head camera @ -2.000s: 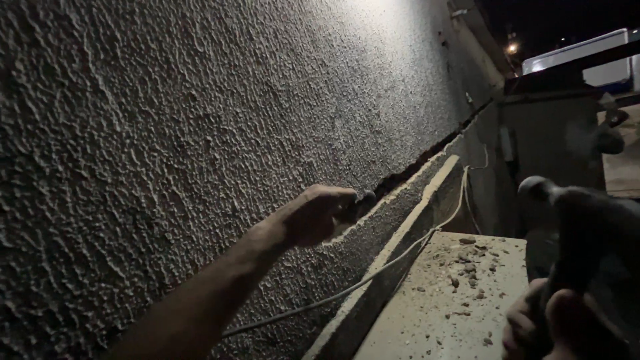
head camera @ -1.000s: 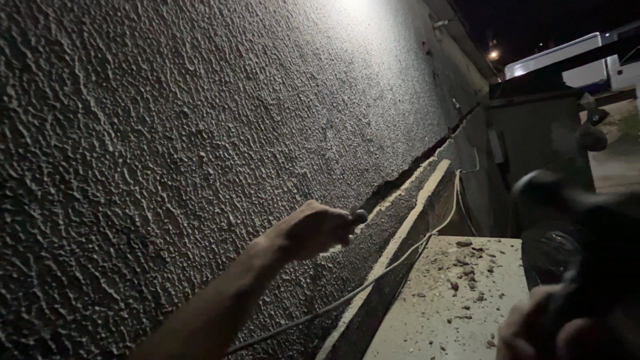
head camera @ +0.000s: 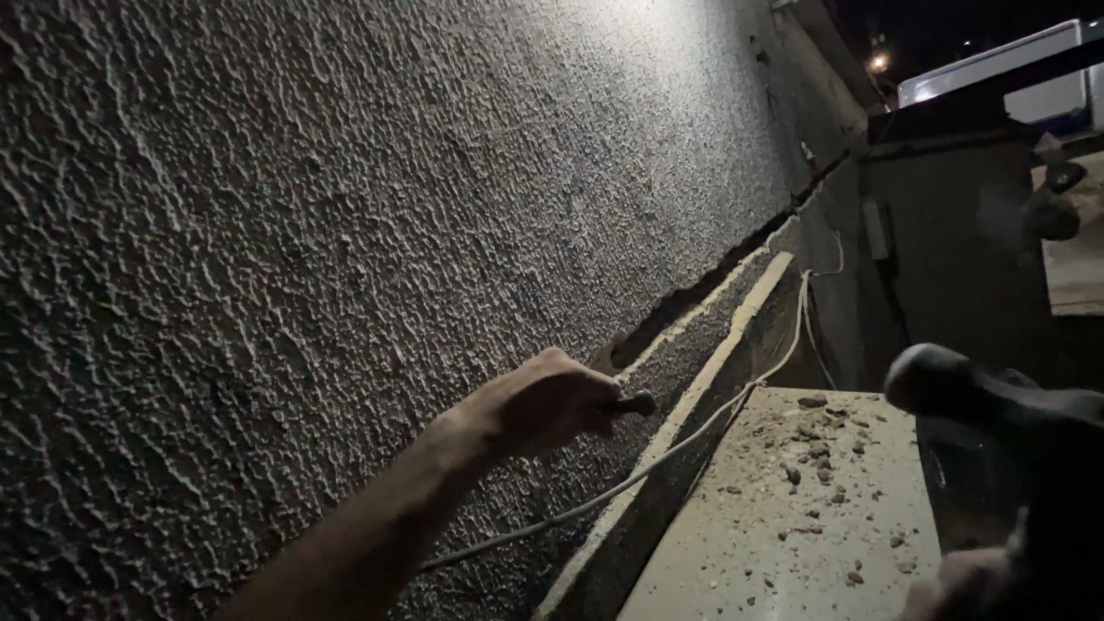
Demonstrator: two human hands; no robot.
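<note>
My left hand is closed around a short, dark metal tool, likely a chisel, whose round end sticks out toward the right. The hand rests close to the textured plaster wall, at the lower end of a rough chipped groove. At the lower right, my right hand grips a dark hammer, blurred and in shadow, its rounded head raised to the right of the chisel. The hammer's handle is mostly hidden in the dark.
A pale slab below holds scattered rubble. A light cable crosses over a ledge along the wall. Beyond stand a dark cabinet-like block and a white vehicle-like shape.
The chisel's round end now points lower and more to the right of my left hand than before. The hammer has stayed at the right.
</note>
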